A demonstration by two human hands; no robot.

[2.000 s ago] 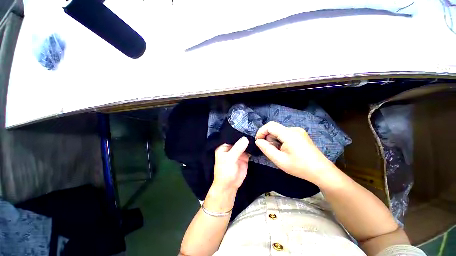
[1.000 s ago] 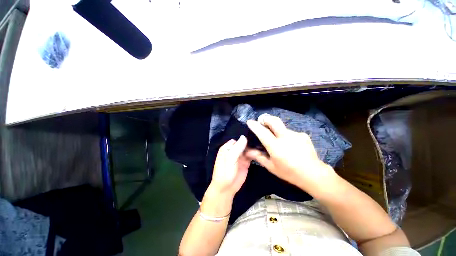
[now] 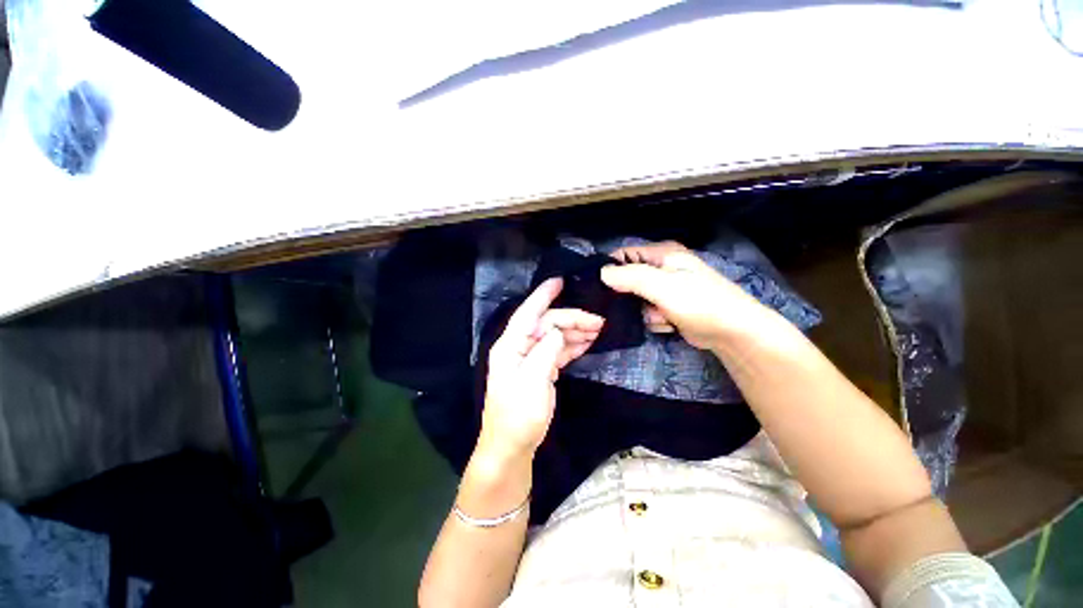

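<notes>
A black garment (image 3: pixel 647 416) with grey-blue patterned panels lies heaped on the lap, below the table edge. Its black edge part (image 3: pixel 582 291) is spread between my hands. My right hand (image 3: pixel 671 291) pinches this black cloth from the right, thumb on top and fingers partly behind it. My left hand (image 3: pixel 540 344) is at its left side, the fingers partly spread and touching the cloth; the lower fingertips lie on it. No needle or thread can be made out.
The white table (image 3: pixel 475 154) holds a black thread cone (image 3: pixel 202 59), a small clear bag (image 3: pixel 77 125) and a curved grey strip (image 3: pixel 570 50). A cardboard box (image 3: pixel 1009 356) with plastic-wrapped goods stands right. Dark and patterned cloth (image 3: pixel 178 523) lies lower left.
The black edge part is now opened out between my hands. My right hand has gone from over the left fingers to the cloth's right side. The view has shifted slightly.
</notes>
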